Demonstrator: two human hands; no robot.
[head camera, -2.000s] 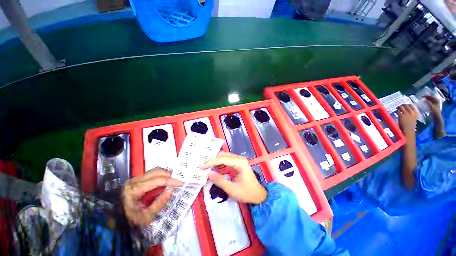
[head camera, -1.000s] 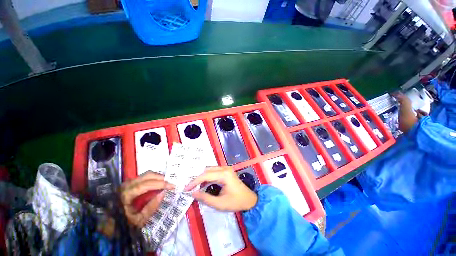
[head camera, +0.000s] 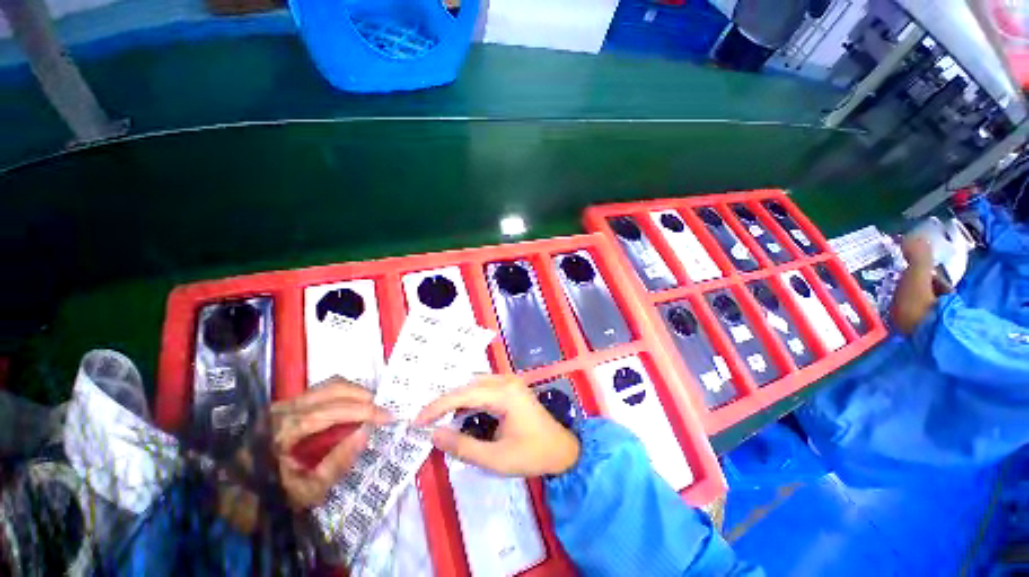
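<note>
A white label strip (head camera: 432, 358) with rows of dark printed blocks runs between my hands over the near red tray (head camera: 327, 271). My left hand (head camera: 327, 434) pinches the strip's left edge between thumb and fingers. My right hand (head camera: 502, 426) has thumb and fingertips together on the strip's right edge. White phones (head camera: 344, 344) and dark phones (head camera: 528, 327) lie camera end up in the tray pockets. The dark phone at far left (head camera: 232, 366) bears small labels. Whether a single label is on my fingertips cannot be told.
A second red tray (head camera: 705, 203) of labelled phones adjoins on the right. A person in a blue smock (head camera: 948, 361) works beyond it. A looped white label roll (head camera: 113, 428) is at left, partly behind dark hair. A blue plastic basket (head camera: 384, 51) stands beyond the green bench (head camera: 372, 186).
Both hands stay at the strip; my right fingertips have moved slightly left and down along it over the two seconds. The neighbouring person's arms have shifted. The view has tilted slightly.
</note>
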